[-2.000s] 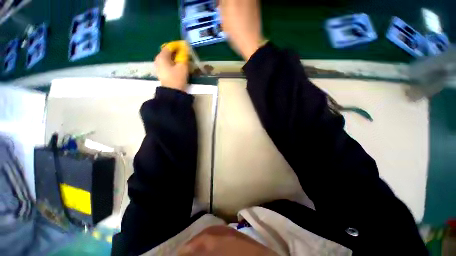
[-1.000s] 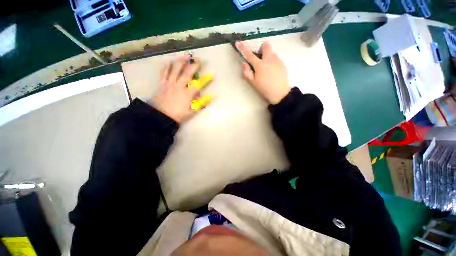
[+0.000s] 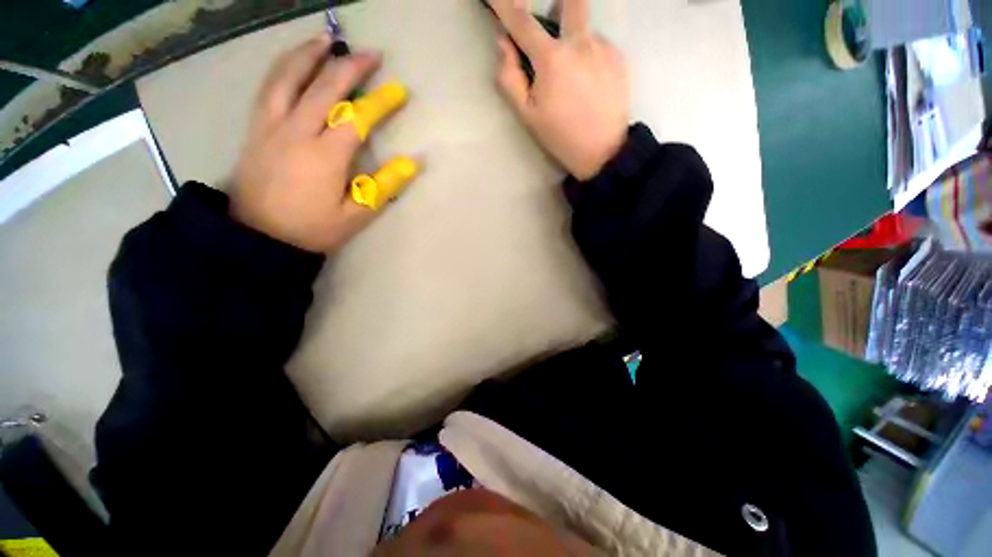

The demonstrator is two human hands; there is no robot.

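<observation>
My left hand [image 3: 299,163] is over the upper left of the beige work mat [image 3: 468,239], with yellow finger cots [image 3: 383,183] on its thumb and a finger. A slim pen-shaped tool [image 3: 335,31] with a clear end and dark and green parts shows at its fingertips, partly covered; I cannot tell whether it is gripped. My right hand [image 3: 577,98] is at the mat's upper middle, its fingers around the dark handles of the pliers [image 3: 528,65]. The jaws are hidden or out of frame.
The worn belt edge rail [image 3: 103,60] runs at the upper left. A black box [image 3: 49,495] is at lower left. A tape roll [image 3: 843,35] and papers [image 3: 933,109] lie at upper right. A cardboard box [image 3: 848,299] and silvery stacked sheets [image 3: 935,321] stand at right.
The view has shifted down and right, away from the belt. Both hands came from the belt to the mat; the right hand now has the pliers between its fingers.
</observation>
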